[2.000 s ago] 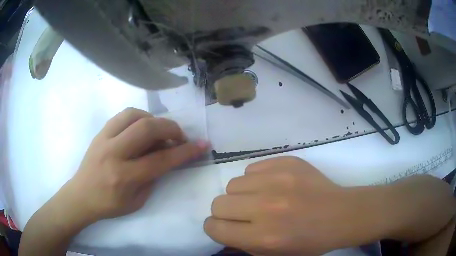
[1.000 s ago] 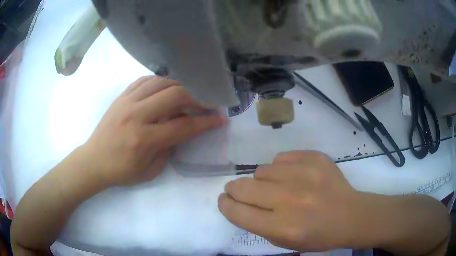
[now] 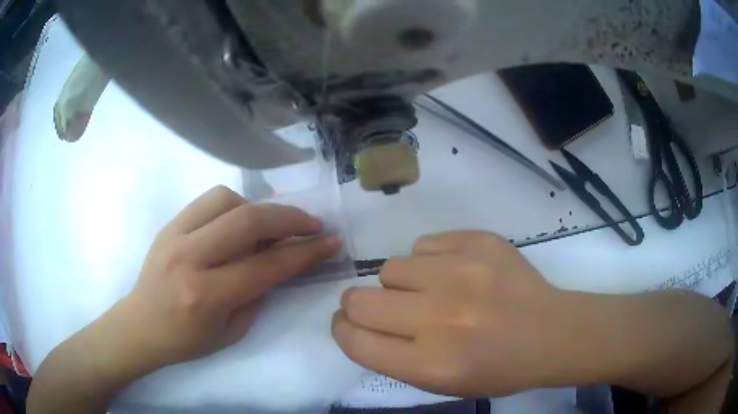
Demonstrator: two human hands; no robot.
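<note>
A sheer white fabric piece (image 3: pixel 303 182) runs from under the sewing machine head (image 3: pixel 190 65) towards me; its right edge is a faint line. My left hand (image 3: pixel 231 267) lies on it in front of the needle area, with thumb and forefinger close together on the cloth near its right edge. My right hand (image 3: pixel 453 311) is beside the cloth's near right corner, its fingers curled under; what they hold, if anything, is hidden. A yellowish knob (image 3: pixel 388 166) sits right of the presser foot, which is dim and partly hidden.
Tweezers (image 3: pixel 494 141), a dark smartphone (image 3: pixel 558 105), black thread snips (image 3: pixel 597 198) and large black shears (image 3: pixel 672 166) lie at the right. A pale curved object (image 3: pixel 79 105) is at the far left. Ruler marks (image 3: pixel 696 271) show along the near right.
The camera view has shifted. Compared with one second ago, my left hand has drawn back from the needle area towards me. My right hand stays curled near the bed's front edge.
</note>
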